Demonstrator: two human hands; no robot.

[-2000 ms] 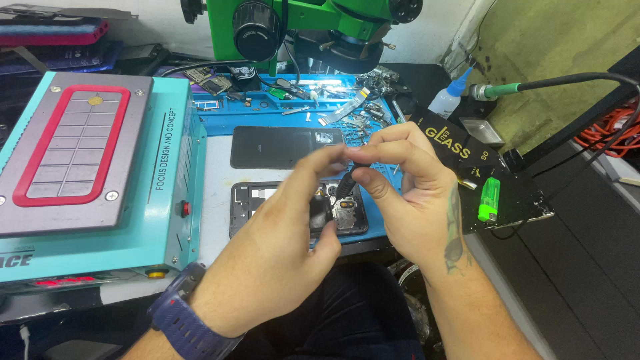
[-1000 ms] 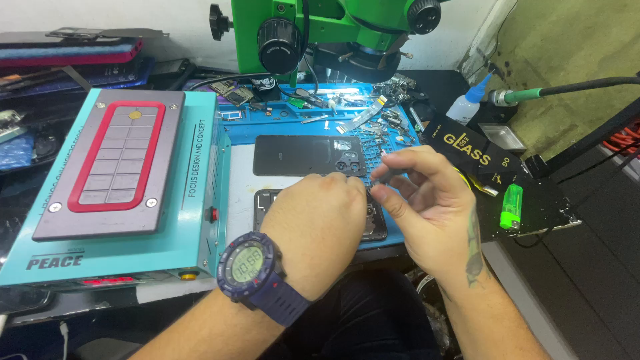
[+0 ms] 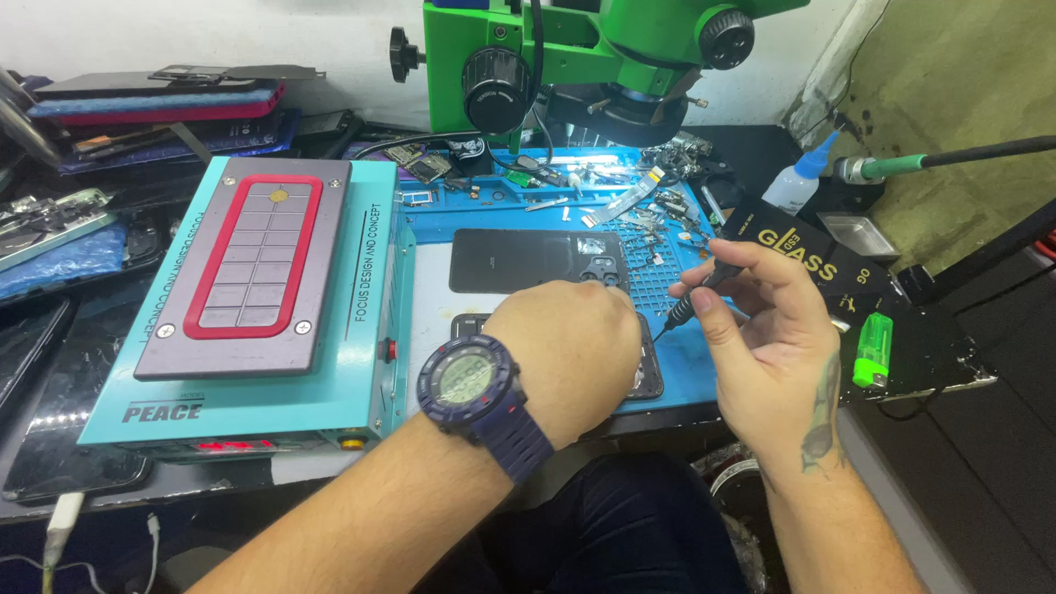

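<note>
My right hand (image 3: 763,330) holds a dark precision screwdriver (image 3: 689,305) between thumb and fingers, its thin tip pointing down and left beside the phone's right edge. My left hand (image 3: 569,351), with a digital watch (image 3: 468,375) on the wrist, lies over an opened smartphone (image 3: 469,324) and covers most of it. The fingers of that hand are hidden, so whether they grip anything does not show. Just behind, a black phone back cover (image 3: 520,262) with camera openings rests on the work mat (image 3: 433,223).
At the left stands a turquoise heating plate machine (image 3: 371,272). A green microscope (image 3: 569,33) overhangs the mat, with loose small parts and a flex cable (image 3: 624,198) below. At the right are a dropper bottle (image 3: 796,177), a black box (image 3: 813,252), a metal tray (image 3: 858,235) and a green lighter (image 3: 873,351).
My left hand has turned over, its back now upward across the opened phone. My right hand has moved away to the right of my left, with the screwdriver now in plain sight.
</note>
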